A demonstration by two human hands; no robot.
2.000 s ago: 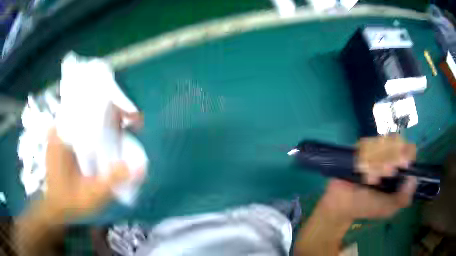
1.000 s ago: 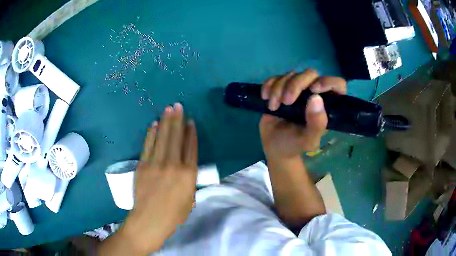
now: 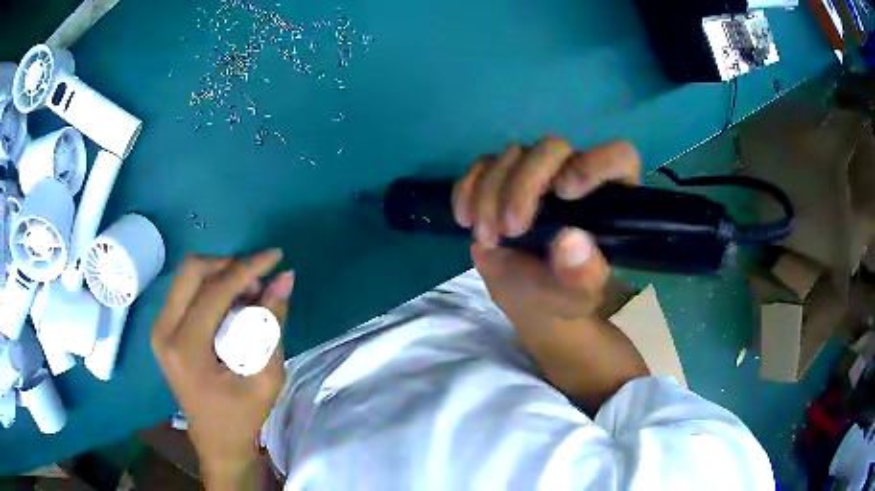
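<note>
My right hand (image 3: 547,221) is closed around the black electric screwdriver (image 3: 633,225), held level over the bench. Its front points left, and the thin bit (image 3: 367,198) shows faintly. My left hand (image 3: 216,345) holds a white fan by its handle, with the rounded handle end (image 3: 248,340) facing up towards the camera. The rest of that fan is hidden by the hand. Small screws (image 3: 259,48) lie scattered on the green bench top beyond the hands. A pile of white fans (image 3: 125,259) lies at the left.
A black box (image 3: 672,38) with a silvery metal-faced block (image 3: 741,44) stands at the upper right. The black power cord (image 3: 768,187) loops behind the screwdriver. Cardboard boxes (image 3: 782,336) are at the right. A pale edge rail (image 3: 82,21) shows at upper left.
My left hand has moved left from lying over a fan and now grips it with the handle end up. The screwdriver has shifted slightly left, and its bit now shows.
</note>
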